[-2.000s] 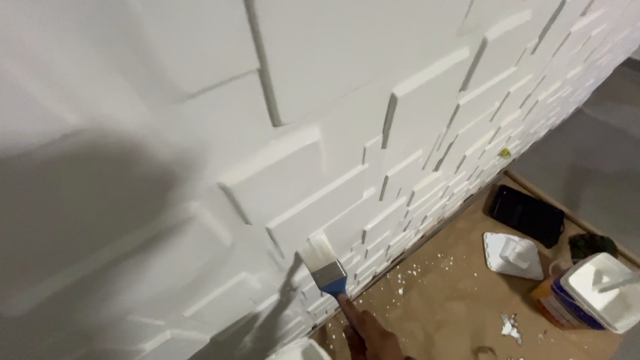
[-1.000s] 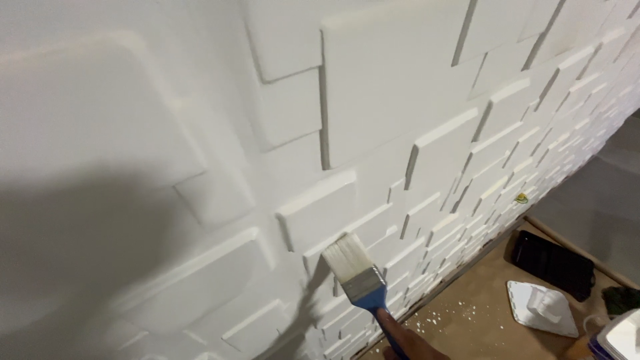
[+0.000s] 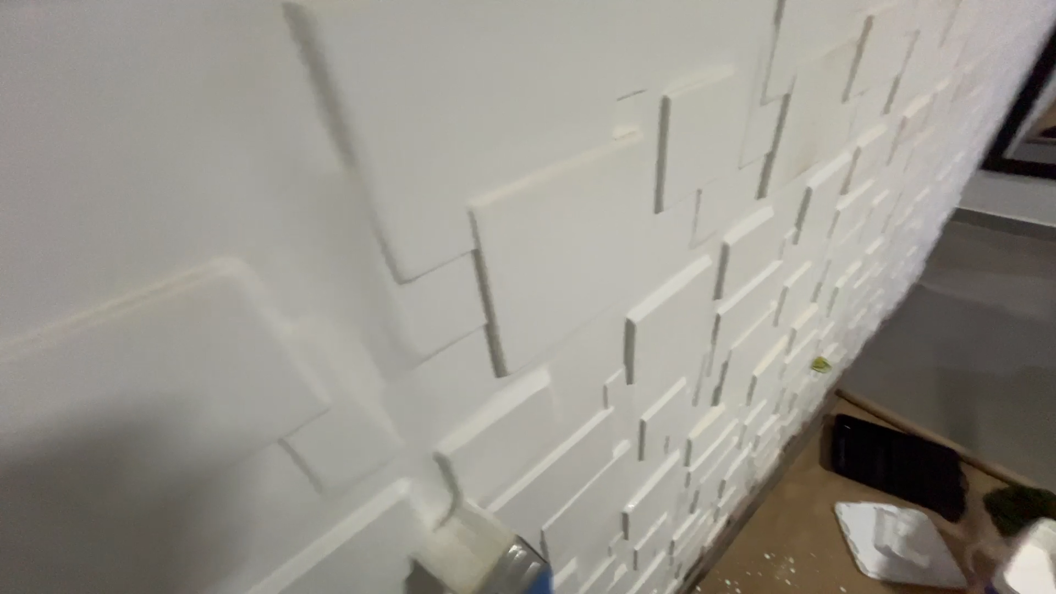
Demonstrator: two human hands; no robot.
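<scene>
A flat paintbrush (image 3: 474, 549) with pale bristles, a metal ferrule and a blue handle shows at the bottom edge, left of centre. Its bristles lie at the white wall of raised rectangular blocks (image 3: 569, 256), by the lower corner of one block. The hand on the brush is outside the frame now, and so is my other hand. A soft dark shadow falls over the wall at the lower left.
At the lower right, a brown floor covering (image 3: 759, 553) with white specks bears a black phone (image 3: 895, 466), a white lid (image 3: 899, 544), a dark green clump (image 3: 1023, 507) and part of a white container (image 3: 1031, 565). Grey floor (image 3: 973, 330) lies beyond.
The view has shifted, so the hand seen on the brush handle in both earlier frames has left the picture. Most of the tub at the right is also out of view.
</scene>
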